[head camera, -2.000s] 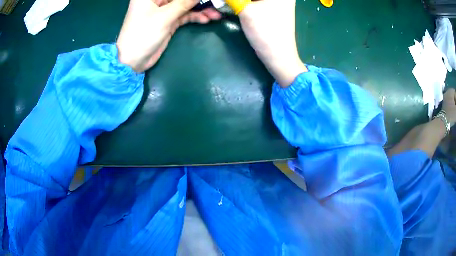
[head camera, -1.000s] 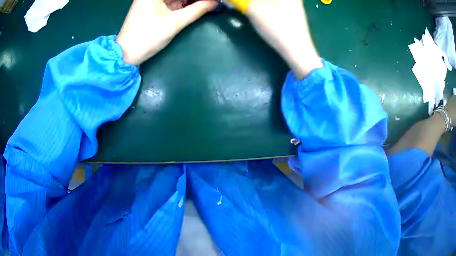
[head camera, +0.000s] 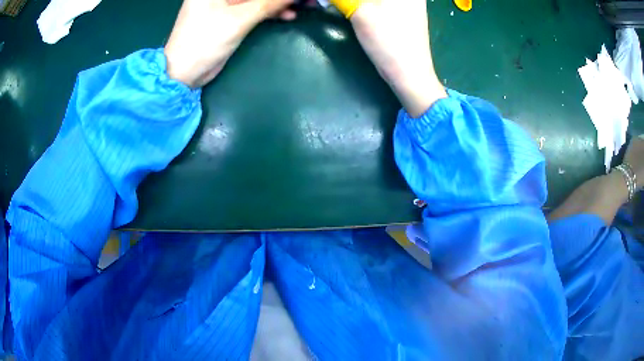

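My left hand (head camera: 215, 32) is at the top edge of the head view, its fingers bent toward the middle and partly cut off by the edge. My right hand (head camera: 387, 35) is beside it, wearing a yellow finger cot (head camera: 346, 6), its fingertips also cut off. Between the two hands a small whitish and dark bit (head camera: 323, 3) shows at the very edge. It is too cut off to tell what it is or which hand grips it. Both wrists are in blue elastic cuffs over the green mat (head camera: 289, 141).
A crumpled white wipe (head camera: 62, 20) lies at the upper left. A yellow-orange finger cot (head camera: 462, 4) lies at the top right. A jagged white pile (head camera: 606, 106) and a translucent bag (head camera: 628, 60) lie far right. Another person's forearm with a bracelet (head camera: 626, 180) rests at the right edge.
Since two seconds ago my right hand and sleeve have moved a little right. A small pale and red bit now shows by my right sleeve at the bench edge. Less of the held thing shows.
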